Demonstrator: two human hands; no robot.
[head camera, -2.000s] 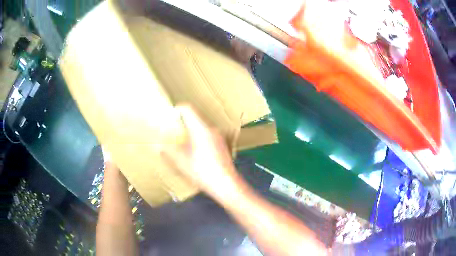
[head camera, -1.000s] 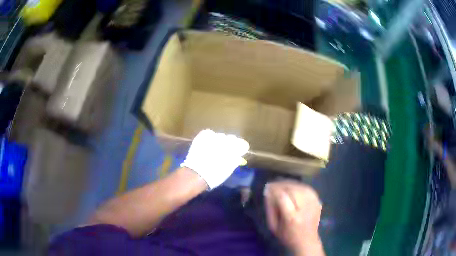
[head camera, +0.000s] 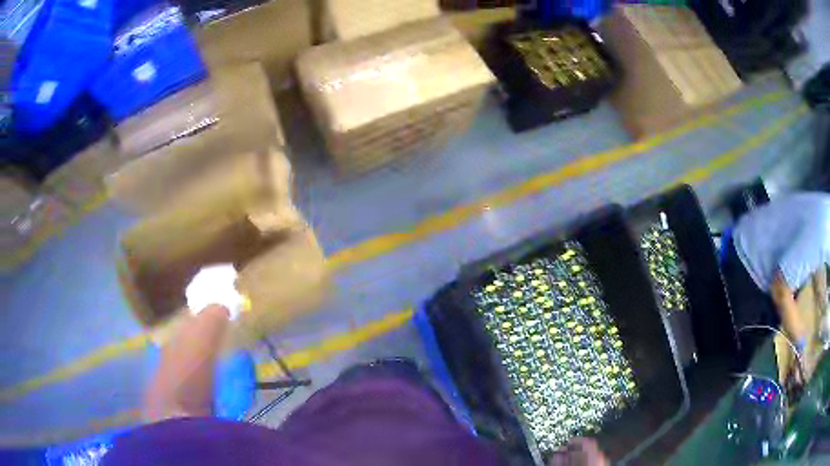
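An open brown cardboard box stands low at the left, flaps spread, its inside in shadow. My left hand, in a white glove with a bit of yellow at the fingertips, overlaps the box's near edge. The blur hides whether its fingers grip the edge. My bare right hand is small, blurred and cut off by the bottom edge, by the near side of a black tray of circuit boards. Its fingers cannot be made out.
Closed cardboard boxes stand on the floor beyond yellow lines. Blue bins are at upper left, a black crate of boards at the top. A second black tray and another person's arm are at right. A blue round seat is near my left arm.
The view has swung from the bench to the floor area. The open box, earlier close before me, is now lower and farther left, with my gloved hand at it. My right hand is now at the bottom edge.
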